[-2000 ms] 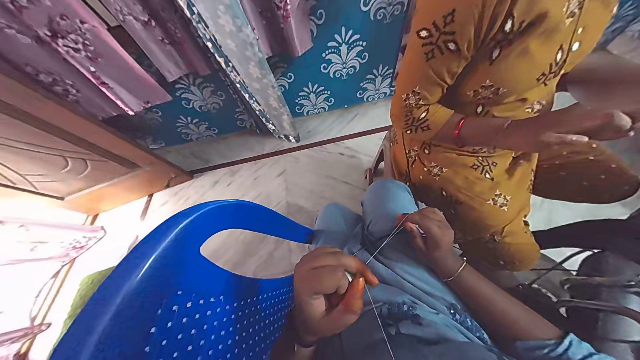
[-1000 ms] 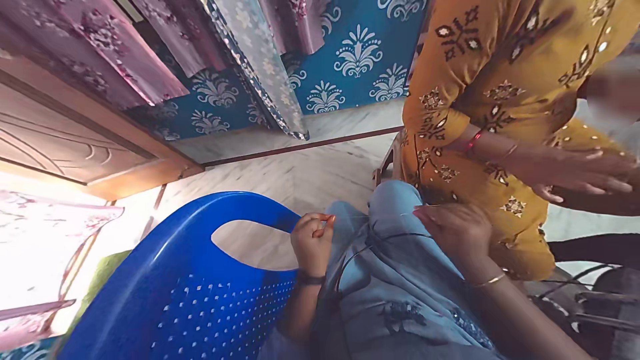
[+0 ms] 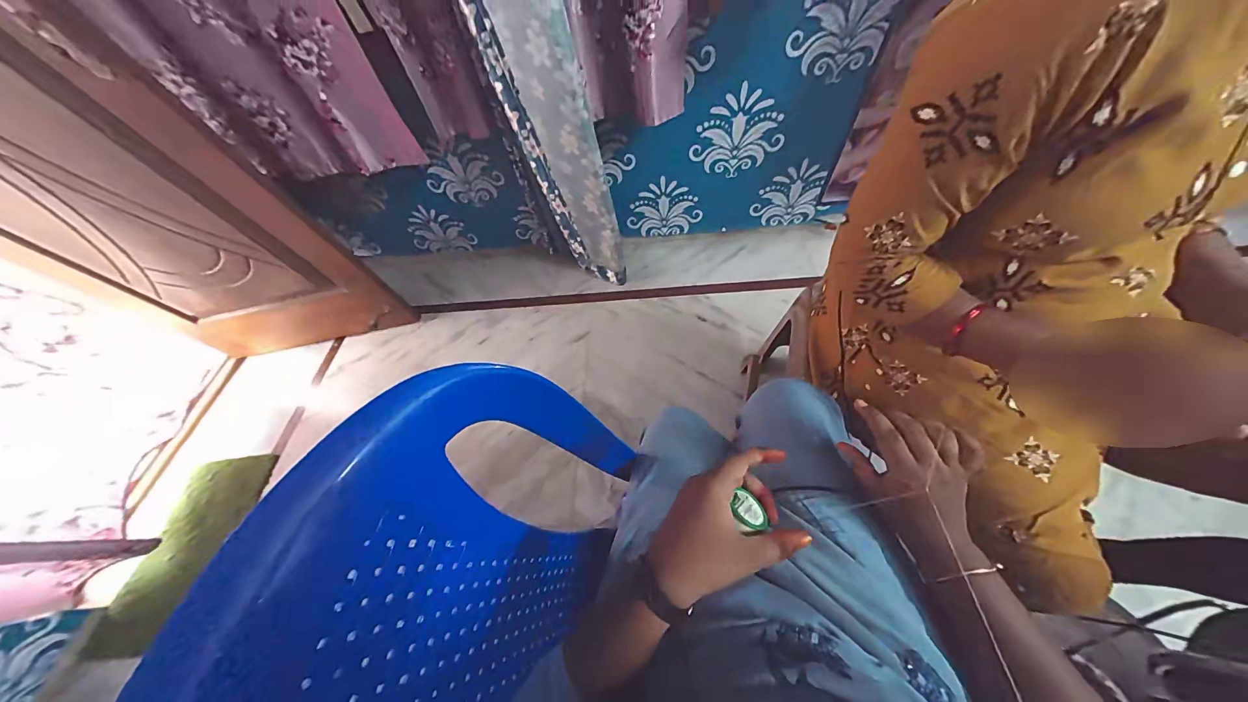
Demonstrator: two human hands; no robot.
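My left hand (image 3: 717,531), a dark band on its wrist, holds a small round green-rimmed spool of thread (image 3: 750,509) above my blue-clad lap. Its thumb and fingers curl around the spool. My right hand (image 3: 916,463) rests palm down near my knee, beside the other person's mustard garment. A small white thing (image 3: 866,454) lies between its thumb and index finger; what it is I cannot tell. A thin thread (image 3: 936,517) runs by the right hand and down along the forearm, past a thin bangle.
A blue plastic chair (image 3: 390,468) stands at my left. Close on the right sits a person in a mustard patterned garment (image 3: 1033,234). Ahead are the marble floor (image 3: 585,341), a wooden door (image 3: 146,185) and hanging curtains (image 3: 322,78). A green mat (image 3: 185,556) lies at the far left.
The thread stretched between my hands two seconds ago no longer spans them. My left hand now shows the green-rimmed spool. My right hand has flattened near the knee.
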